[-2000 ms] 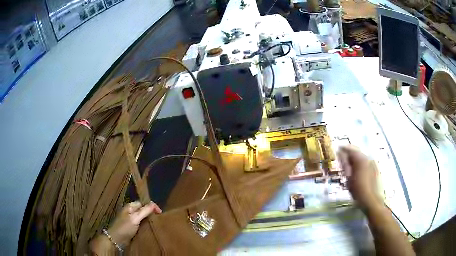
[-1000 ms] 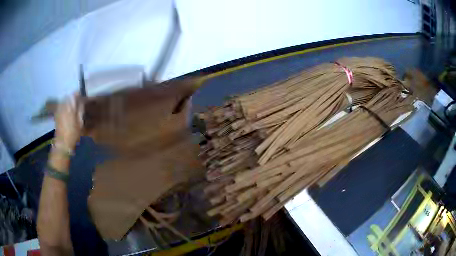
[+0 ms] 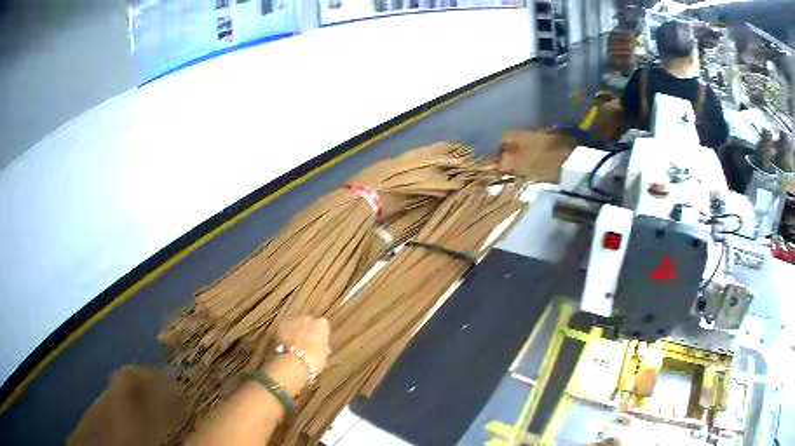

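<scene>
My left hand is over the near part of the loose strap bundles at left, back of the hand up, with a beaded bracelet and a green band on the wrist. Its fingers look curled; whether they grip a strap is hidden. One brown strap bundle has a red and white tie, and the bundle beside it has a dark tie. A blurred brown piece shows at the lower left edge. My right hand cannot be made out.
The pattern sewing machine stands at right, with the yellow feeding-frame clamp below its head. A dark mat lies between bundles and machine. A person is behind the machine. A white wall runs along the left.
My left hand has let go of the brown bag panel and moved right onto the strap bundles. The view has swung back from far left, bringing the machine in at right.
</scene>
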